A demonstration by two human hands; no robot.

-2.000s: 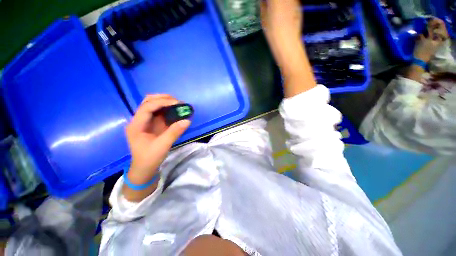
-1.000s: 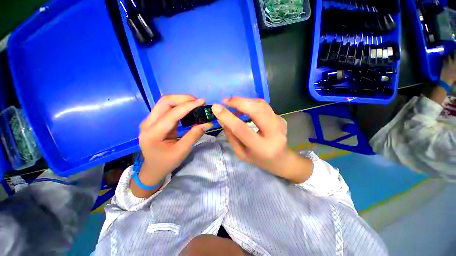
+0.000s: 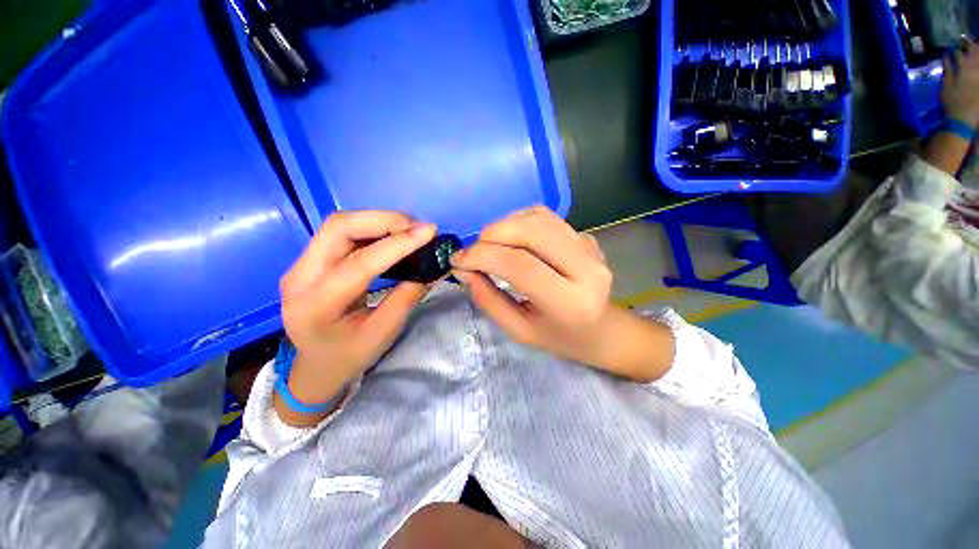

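Note:
A black housing (image 3: 429,261) with a little green showing at its open right end is held above my lap at the bench edge. My left hand (image 3: 349,281) is closed around its left part, thumb below and fingers above. My right hand (image 3: 542,281) has its thumb and fingertips pinched at the open green end. Whether the right fingertips hold a small part is too small to tell. The fingers hide much of the housing.
Large blue trays lie ahead, the left one (image 3: 161,204) and the middle one (image 3: 429,118) with black units along its far edge. Another tray (image 3: 751,184) holds rows of black parts. Clear boxes (image 3: 590,13) hold green pieces. Other people's sleeves show at both sides.
My right hand came back from the far right trays to the housing. Over the last second both hands stay at it, the right fingertips now pinched closer together at its open end.

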